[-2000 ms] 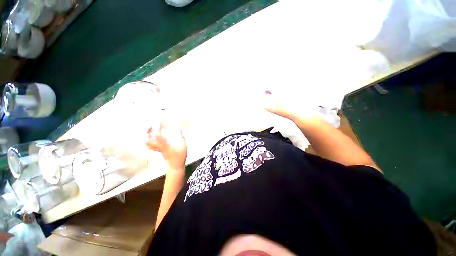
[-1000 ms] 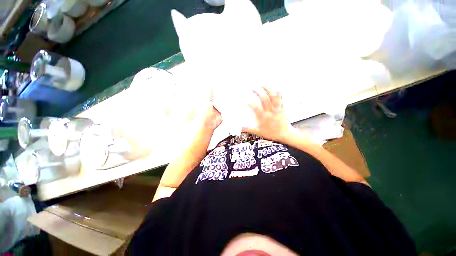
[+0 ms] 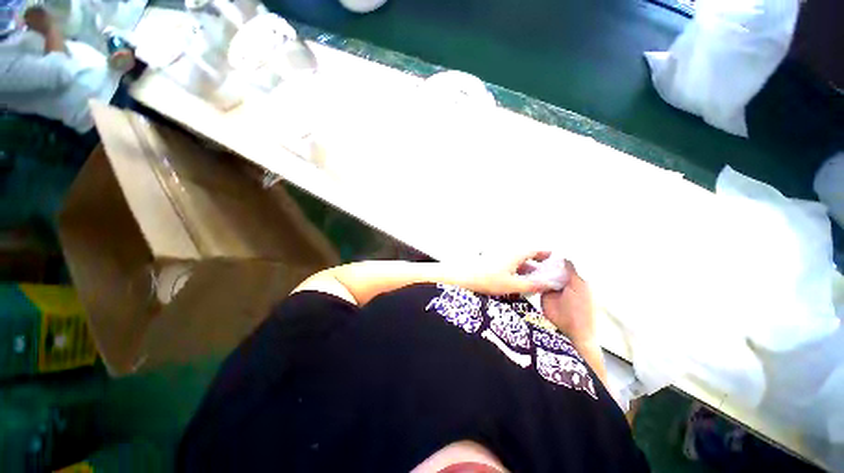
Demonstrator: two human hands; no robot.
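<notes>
My left hand [image 3: 520,273] and my right hand [image 3: 577,294] meet at the near edge of the bench, close to my shirt. Their fingers are closed around a small gathered piece of white bag [image 3: 550,273]. Past my hands, the rest of the bag merges with the glare, and I cannot tell whether a unit is inside. White bagged bundles [image 3: 787,286] lie massed at the bench's right end. Several clear-and-white units [image 3: 264,42] stand at the far left end. A round white rim [image 3: 460,88] shows near the bench's far edge.
An open brown carton [image 3: 222,217] is on the floor left of the bench, with a clear item inside. The green conveyor [image 3: 555,51] runs beyond the bench and carries a white bagged bundle [image 3: 717,60]. Yellow crates [image 3: 67,325] are at lower left. Another person's sleeve [image 3: 46,78] shows at upper left.
My hands were apart on the bag and are now together on its gathered part. The bag's raised pointed corners no longer show. The view has turned, bringing more of the carton into sight.
</notes>
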